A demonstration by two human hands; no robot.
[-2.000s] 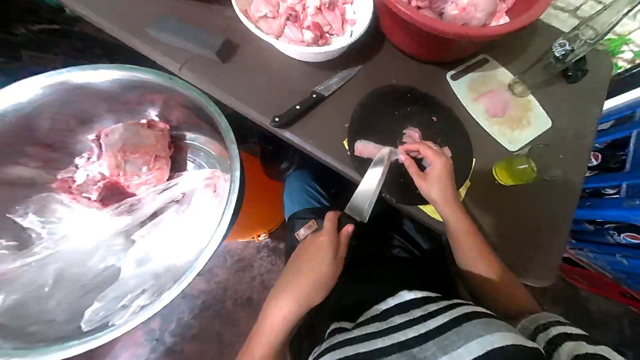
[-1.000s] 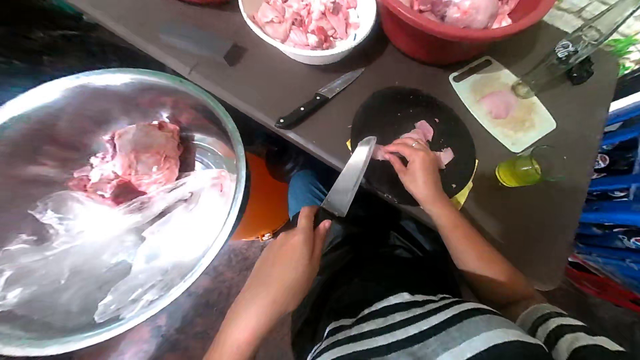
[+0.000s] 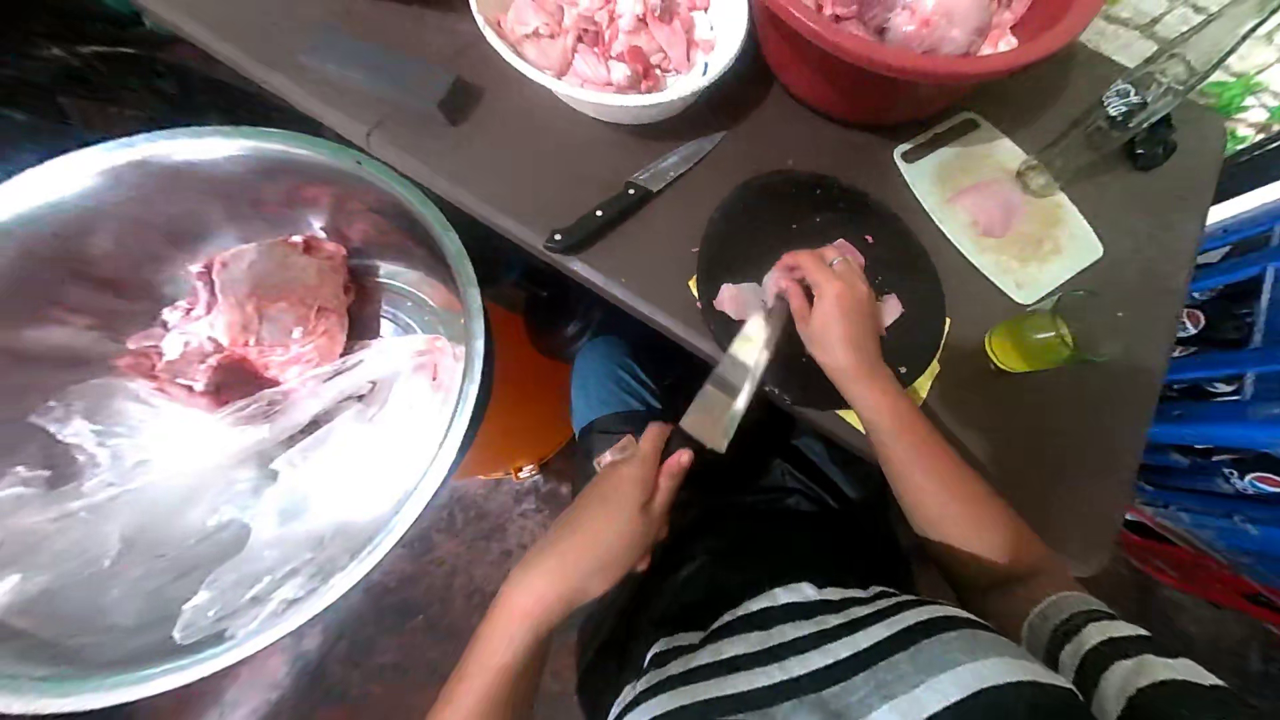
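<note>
My left hand (image 3: 610, 505) is closed around the dark handle of a kitchen knife (image 3: 738, 375), whose broad blade slants up toward the round black cutting board (image 3: 820, 375). On the board, my right hand (image 3: 830, 305), with a ring on one finger, pinches a piece of pale pink meat (image 3: 776, 284) by the blade's tip. More thin pieces lie around the fingers: one flat piece (image 3: 738, 300) to their left, another (image 3: 890, 308) to their right. The exact contact of blade and meat is partly hidden by my fingertips. Yellow material shows under the board's edge.
A black-handled knife (image 3: 605, 215) lies left of the board. Beyond are a white bowl (image 3: 625, 105) and a red basin (image 3: 870, 75) of meat. At right are a white cutting board (image 3: 1065, 245), glass bottle (image 3: 1150, 90) and glass mug (image 3: 1030, 340). A large metal basin (image 3: 455, 300) stands left.
Since the last earlier frame, the knife's blade has moved right, to my right hand's fingertips. A flat piece of meat now shows left of those fingers.
</note>
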